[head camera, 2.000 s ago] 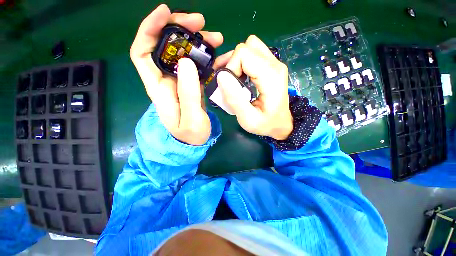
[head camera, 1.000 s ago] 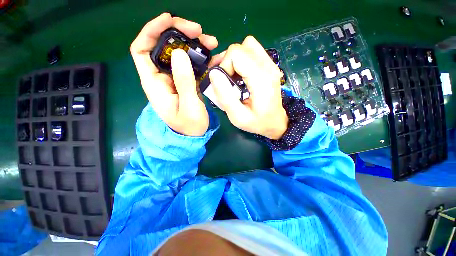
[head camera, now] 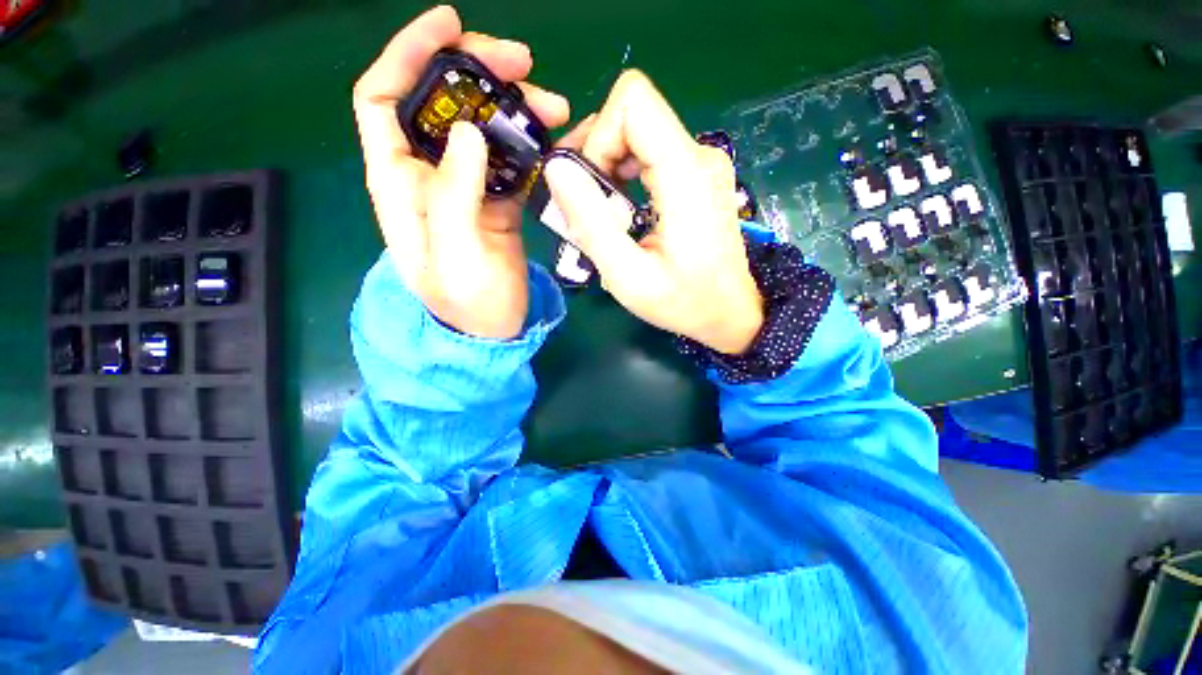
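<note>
My left hand (head camera: 455, 198) holds a black rounded-square watch housing (head camera: 508, 128), its open side up, showing gold-orange and silver innards. The left thumb lies over its lower edge. My right hand (head camera: 659, 218) grips a flat dark module with a white face (head camera: 614, 214) between thumb and fingers, close beside the housing's lower right corner. Whether a flex cable joins the two cannot be told. A loose white L-marked part (head camera: 573, 261) lies below the module, between my hands.
A dark grey foam tray (head camera: 280, 396) at left holds glossy black watches in its upper rows. At right are a clear blister tray (head camera: 807, 198) with white L-marked parts and a black plastic tray (head camera: 1041, 396). Small dark units (head camera: 718, 143) lie behind my right hand.
Both hands have moved slightly up, still holding the housing and the module. The housing has tilted a little. The loose L-marked part below the module shows more now.
</note>
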